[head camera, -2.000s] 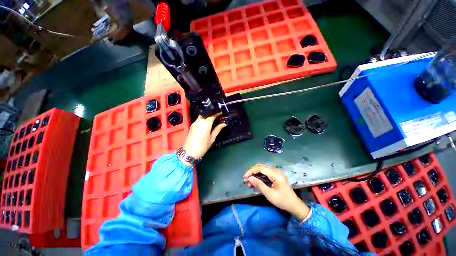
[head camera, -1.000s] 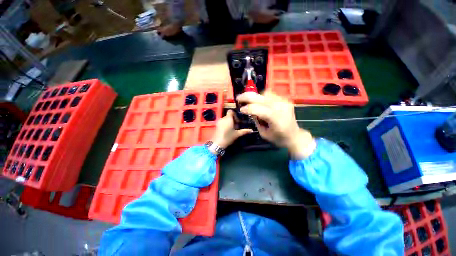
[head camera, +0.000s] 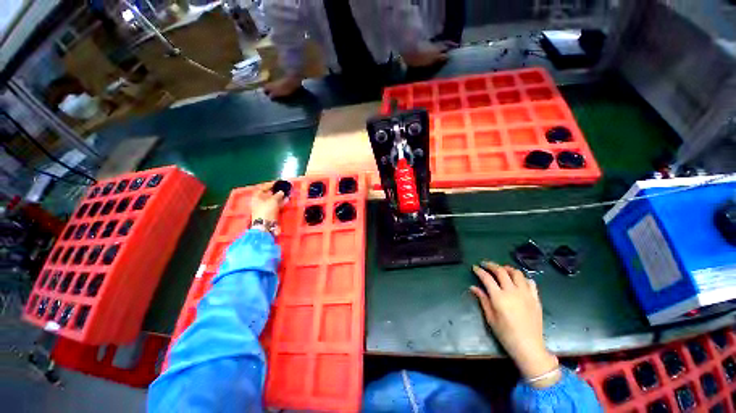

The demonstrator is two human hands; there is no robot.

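Observation:
My left hand (head camera: 268, 206) holds a black unit (head camera: 282, 187) at the top row of the near left red tray (head camera: 294, 319), left of several units seated in its pockets. My right hand (head camera: 510, 305) lies low over the green bench, fingers apart, with nothing seen in it. The black press fixture (head camera: 418, 242) stands between the hands with its red lever (head camera: 406, 185) swung down. Two black units (head camera: 530, 256) lie on the bench beyond my right hand.
A tray stack (head camera: 129, 258) stands at far left. A far red tray (head camera: 484, 139) lies behind the fixture. A blue machine (head camera: 686, 242) is at right, with a filled tray (head camera: 662, 371) below. A thin tube crosses to it. A person (head camera: 355, 40) stands opposite.
My left hand has moved from the fixture to the left tray with a black unit. My right hand has let go of the red lever and moved down to the bench at right.

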